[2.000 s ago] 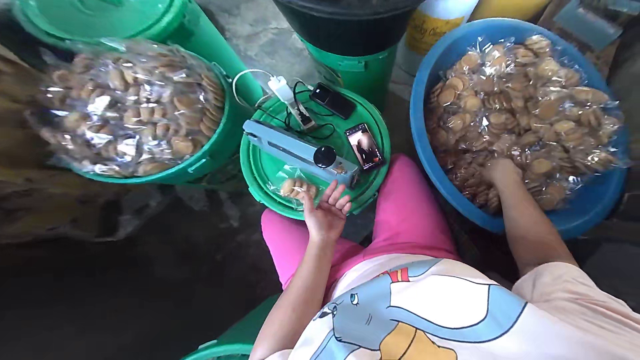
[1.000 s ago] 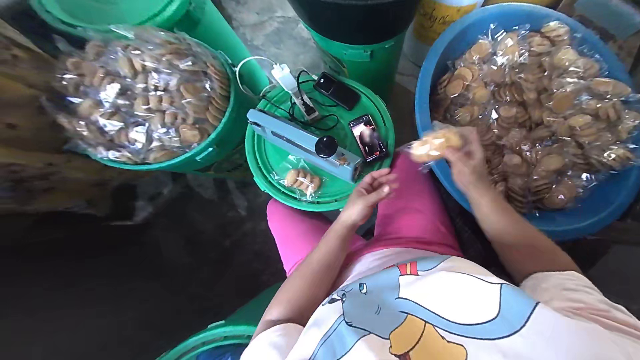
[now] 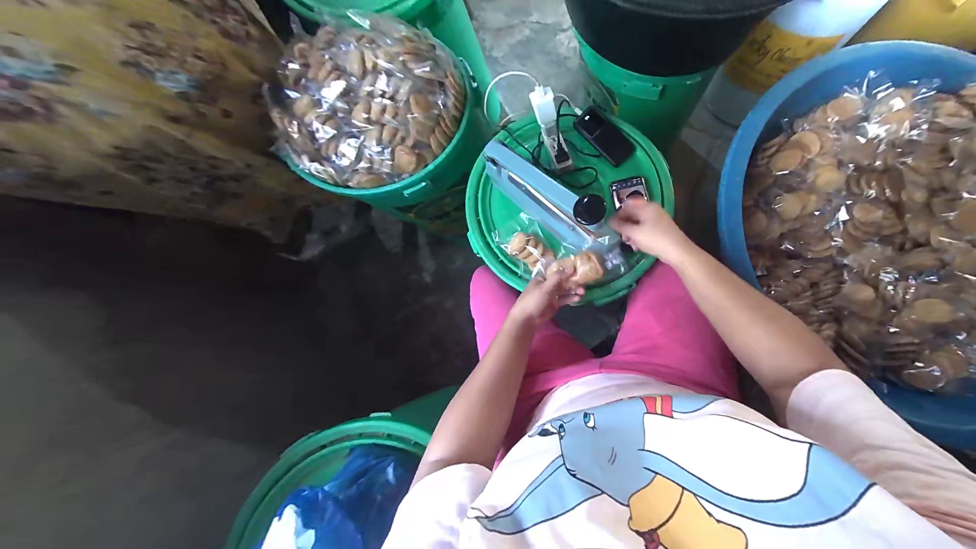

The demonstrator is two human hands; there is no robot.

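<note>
My left hand (image 3: 550, 296) holds a clear plastic bag of round cookies (image 3: 579, 268) at the near edge of the green bucket lid (image 3: 482, 252). Close to the bag's right end is my right hand (image 3: 648, 229), fingers bent, beside the black knob of the blue-grey impulse sealer (image 3: 534, 191); whether it grips the bag's plastic cannot be told. A second small bag of cookies (image 3: 526, 248) lies on the lid, left of the held one. The phone (image 3: 628, 191) with a lit screen is partly hidden behind my right hand.
A power strip (image 3: 550, 126) with cables and a black device (image 3: 605, 136) lie at the lid's far side. Bagged cookies fill a green bucket (image 3: 427, 183) at left and a blue tub (image 3: 736, 191) at right. Another green bucket (image 3: 282, 476) with blue plastic stands at lower left.
My right hand came out of the blue tub with a bag of cookies, then moved left to the sealer. That bag is now in my left hand. The view has shifted left.
</note>
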